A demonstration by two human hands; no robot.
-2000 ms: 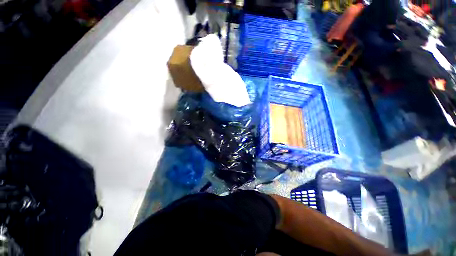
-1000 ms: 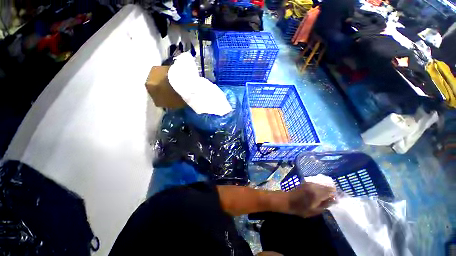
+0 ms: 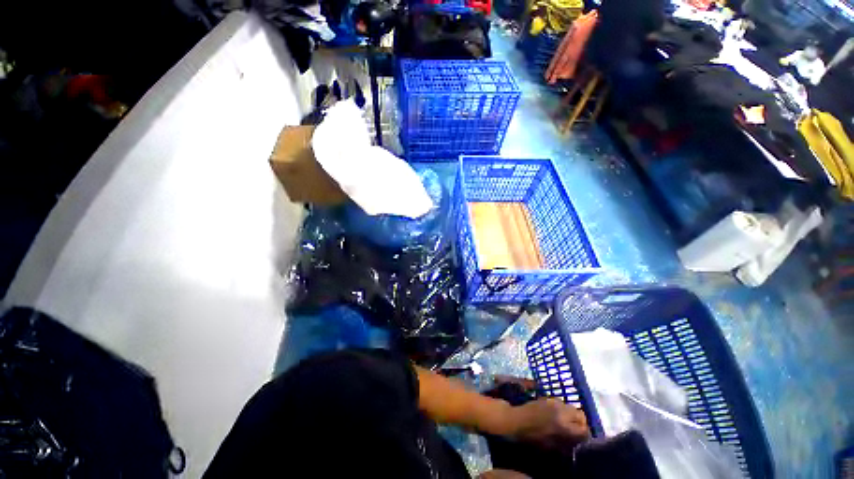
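My left hand (image 3: 554,422) reaches in from the lower middle, its fingers curled beside the rim of the dark blue plastic basket (image 3: 716,341). It is at a dark garment (image 3: 613,458) near the bottom edge; what the fingers hold, if anything, is hidden. Clear poly bags (image 3: 623,374) lie whitish and glossy in the basket, running down its left side. A small patch of skin shows at the bottom edge; I cannot tell what part it is. My right hand is not recognisable in view.
A blue crate (image 3: 529,234) with a tan board stands ahead, another crate (image 3: 459,108) behind. Shiny black bagged garments (image 3: 375,271), a cardboard box (image 3: 304,166) and a white plastic sack (image 3: 370,168) lie left of it. A long white surface (image 3: 178,206) runs at left, with bagged garments (image 3: 80,402).
My left hand has moved down and slightly left from above the basket. The clear film it held up now lies lower, and more of the basket shows.
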